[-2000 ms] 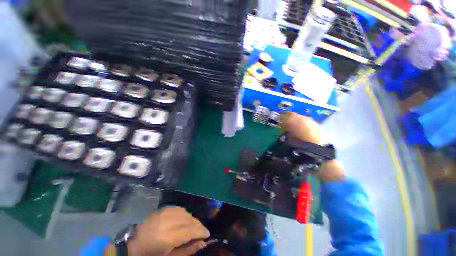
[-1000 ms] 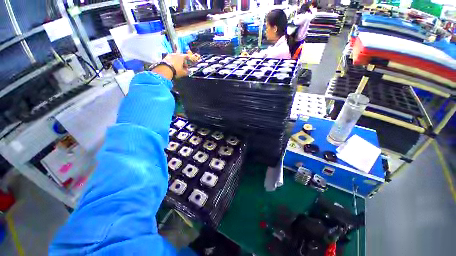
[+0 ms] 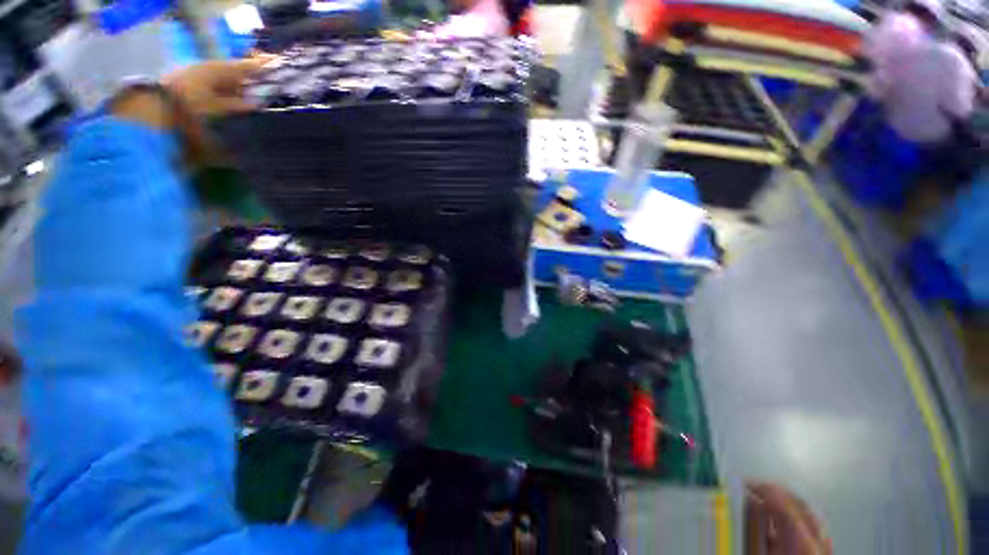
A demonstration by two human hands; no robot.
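My left hand [image 3: 217,92], with a black wristband, reaches to the upper left corner of the tall black tray stack [image 3: 380,163]. The image is blurred, so I cannot tell if its fingers grip anything. The stack's top tray [image 3: 390,71] holds silvery parts. In front, an open blister tray [image 3: 428,358] holds rows of silver square housings [image 3: 362,398]. My right hand [image 3: 781,520] is blurred and cut off at the bottom edge, right of the bench; its fingers are unclear. The black fixture [image 3: 596,379] stands on the green mat with its red clamp handle [image 3: 643,428] upright.
A blue tester box [image 3: 640,278] stands behind the fixture, bearing a clear cylinder [image 3: 640,157], white paper [image 3: 664,222], a yellowish block and dark round parts. Small silver parts [image 3: 586,291] lie before it. A white sheet [image 3: 521,309] hangs beside the stack. People sit beyond the aisle at right.
My left hand has gone from low near the bench edge to the tray stack's upper left corner. My right hand has left the fixture and shows at the bottom right. The view has shifted.
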